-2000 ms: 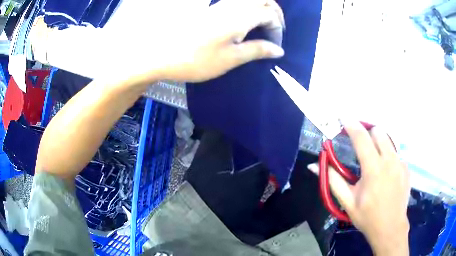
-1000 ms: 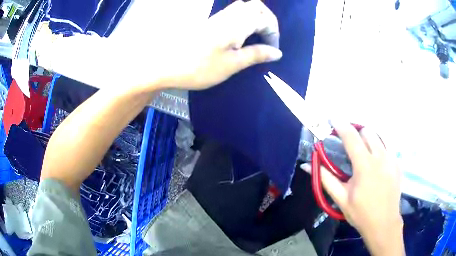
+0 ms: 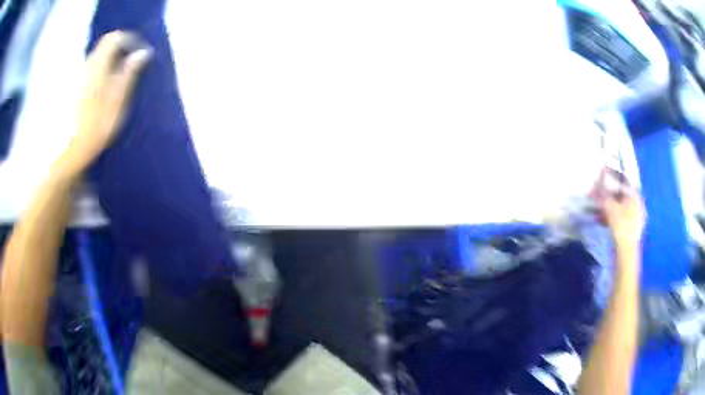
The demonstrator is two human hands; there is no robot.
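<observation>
The navy fabric panel point(image 3: 151, 146) lies on the white table at the left and hangs over its front edge. My left hand point(image 3: 116, 85) is on the panel's upper part, fingers curled and thumb against the cloth. My right hand point(image 3: 622, 212) is small and blurred at the table's far right edge. Its fingers are closed around the red handles of the scissors point(image 3: 600, 193). Pale blurred shapes above the fingers may be the blades.
The white table point(image 3: 371, 116) has its front edge across the middle. A heap of navy pieces point(image 3: 495, 324) with white bits lies below it at the right, by a blue basket point(image 3: 495, 231). A blue basket edge point(image 3: 97, 308) shows at the lower left.
The view has swung to the right, so the panel and left hand show farther left. My right hand has moved with the scissors away from the panel to the table's far right edge.
</observation>
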